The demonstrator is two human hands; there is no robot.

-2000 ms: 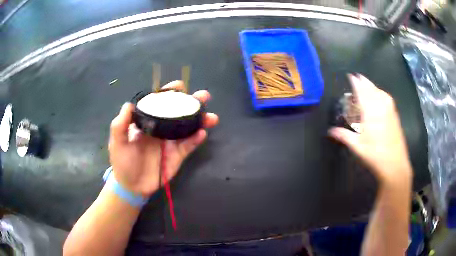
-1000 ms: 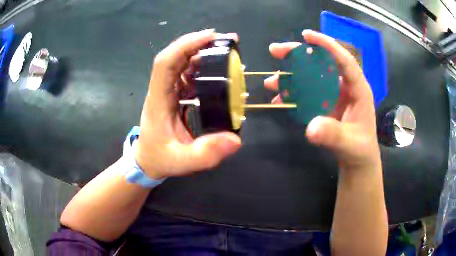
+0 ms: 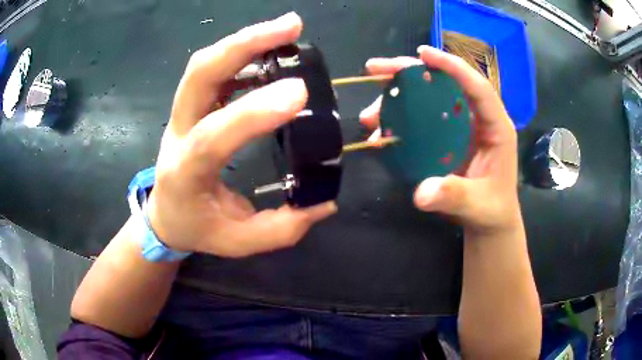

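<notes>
My left hand (image 3: pixel 218 140) holds the black round housing (image 3: pixel 313 133) on edge, its back and side towards me. A silver stud (image 3: pixel 273 188) sticks out of its back. Two thin tan guide sticks (image 3: pixel 360 145) stand out of its far face and point right. My right hand (image 3: pixel 486 148) holds the green circuit board (image 3: pixel 426 125) by its edge, flat side towards me. The sticks' right ends meet the board's left part; whether they are in its holes, I cannot tell. The pale disc is hidden.
A blue bin (image 3: pixel 517 67) with tan sticks stands behind my right hand. Small silver-topped round pieces stand at left (image 3: pixel 46 98) and right (image 3: pixel 558 158). A pale oval piece (image 3: pixel 17 83) lies far left. Clear plastic (image 3: pixel 631 204) hangs at the right edge.
Since two seconds ago, my right hand has picked up the board. Since one second ago, my left hand has turned the housing, hiding its yellow face, and the board is slightly closer to it.
</notes>
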